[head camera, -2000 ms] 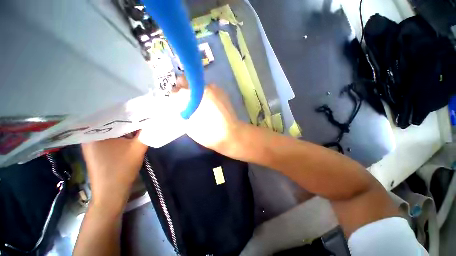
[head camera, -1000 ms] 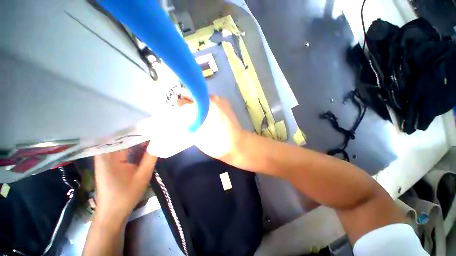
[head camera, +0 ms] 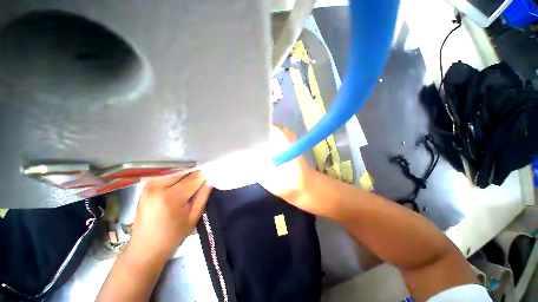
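A black pouch piece (head camera: 259, 253) with a small yellow tag (head camera: 280, 225) and a zipper (head camera: 213, 253) along its left side extends from under the white machine head (head camera: 194, 76). My left hand (head camera: 168, 209) is at its upper left edge, fingertips partly hidden by the head. My right hand (head camera: 289, 177) is at its upper right, washed out by glare, fingers mostly hidden. Whether either hand grips the fabric cannot be told. The yellow-edged sewing template (head camera: 315, 103) lies behind my right hand.
A blue air hose (head camera: 360, 76) hangs in front of the template. Another black piece (head camera: 44, 245) with a zipper lies at left. Black pieces (head camera: 495, 121) lie at right, near dark snips on a cord (head camera: 416, 177). Beige totes (head camera: 510, 256) are at lower right.
The machine head looms larger and the blue hose appears farther right. The pouch and both hands have shifted slightly right and down in view, still together.
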